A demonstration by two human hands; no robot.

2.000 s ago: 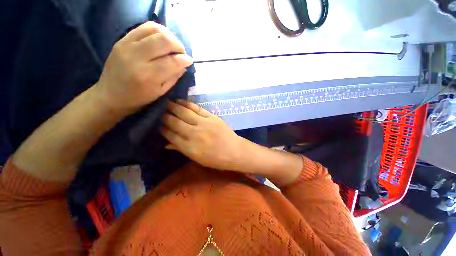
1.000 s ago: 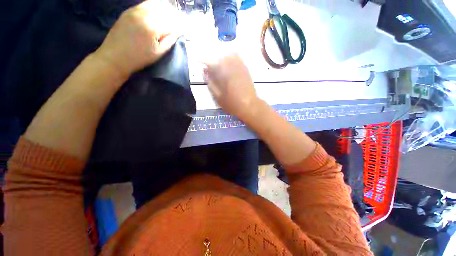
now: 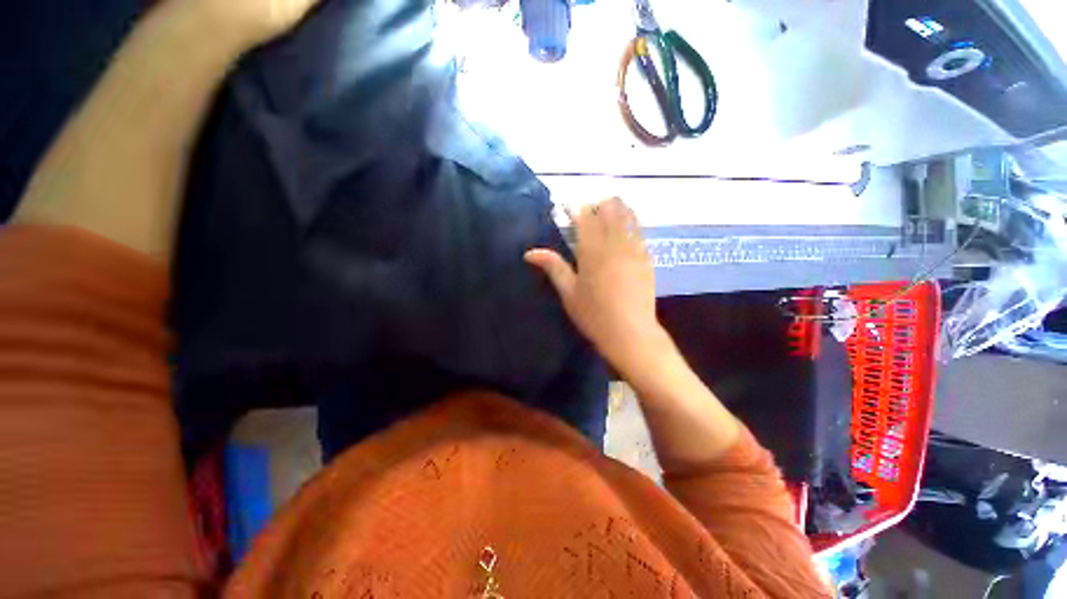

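Note:
The black fabric (image 3: 386, 234) lies over the left of the white machine bed (image 3: 749, 199) and drapes down onto the lap, shiny near the lamp. My left hand (image 3: 263, 14) is at the top edge of the picture on the cloth, mostly cut off, so its fingers do not show. My right hand (image 3: 608, 275) lies just right of the cloth's edge, over the grey ruler strip, fingers apart, thumb towards the cloth, holding nothing.
Thread snips (image 3: 667, 88) lie on the bed, right of the blue ribbed part (image 3: 545, 29). A black control panel (image 3: 954, 64) is at upper right. A red plastic basket (image 3: 924, 410) stands at lower right, with clear plastic bags (image 3: 1006, 304) beyond it.
My left hand has moved up and left to the picture's edge. The black fabric now spreads further right over the bed and ruler strip. My right hand has moved down and right.

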